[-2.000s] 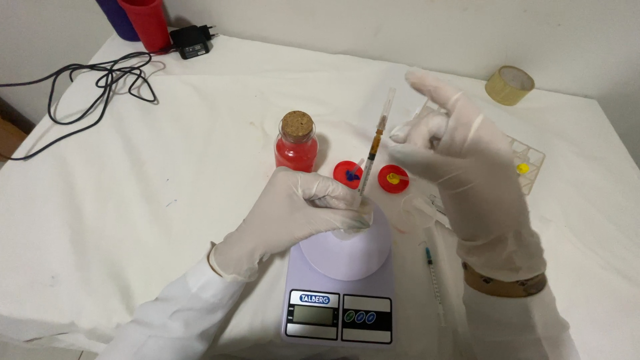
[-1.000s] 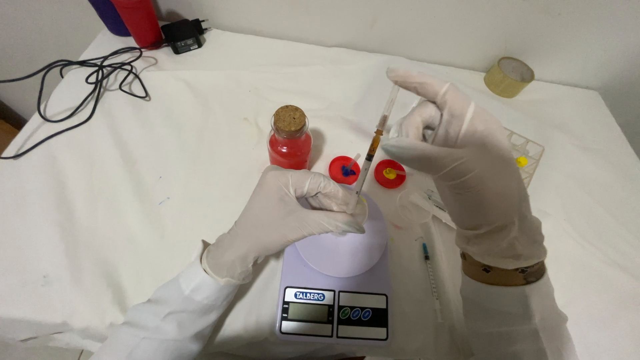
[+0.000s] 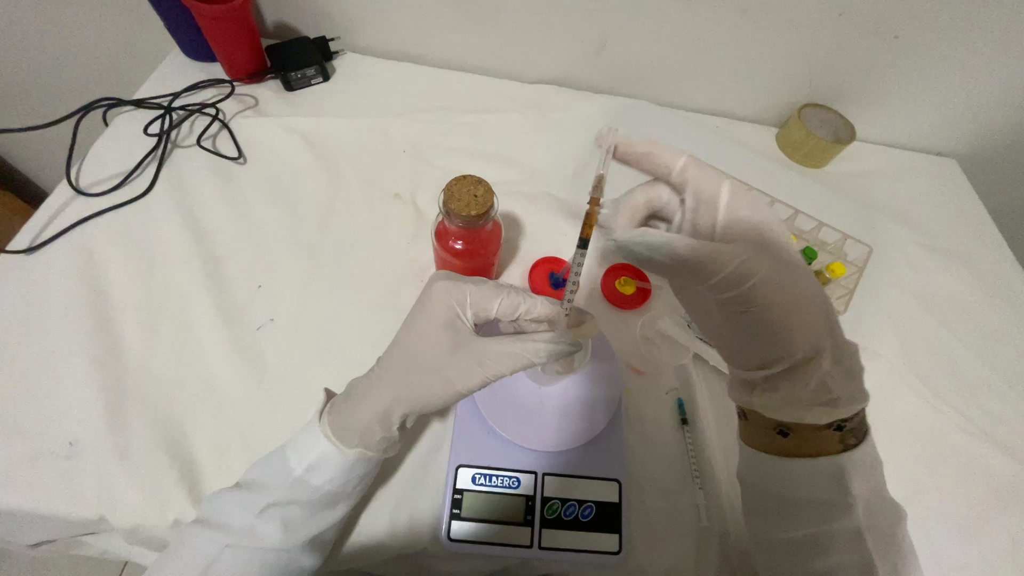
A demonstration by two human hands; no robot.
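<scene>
My gloved left hand (image 3: 472,344) pinches the lower end of an upright, slightly tilted syringe (image 3: 588,224) above a lilac Talberg digital scale (image 3: 532,448). Amber liquid shows in the syringe's upper part, with a clear cap or plunger piece above it. The index fingertip of my gloved right hand (image 3: 720,256) is at the syringe's top; whether it presses there I cannot tell. A small clear cup (image 3: 564,364) is partly hidden under my left fingers, at the scale's round plate. Behind that hand stands a corked glass bottle of red liquid (image 3: 468,240).
Red discs with blue (image 3: 540,276) and yellow (image 3: 626,300) material lie behind the scale. A second syringe (image 3: 690,448) lies right of it. A clear rack (image 3: 856,260) holds capped vials. Farther back are a tape roll (image 3: 816,136), black adapter (image 3: 300,64), cable (image 3: 164,120) and red cup (image 3: 232,40).
The syringe stays between my hands. My right index finger has gone from extended above the syringe to its top end. More of the rack and its coloured vial caps now shows.
</scene>
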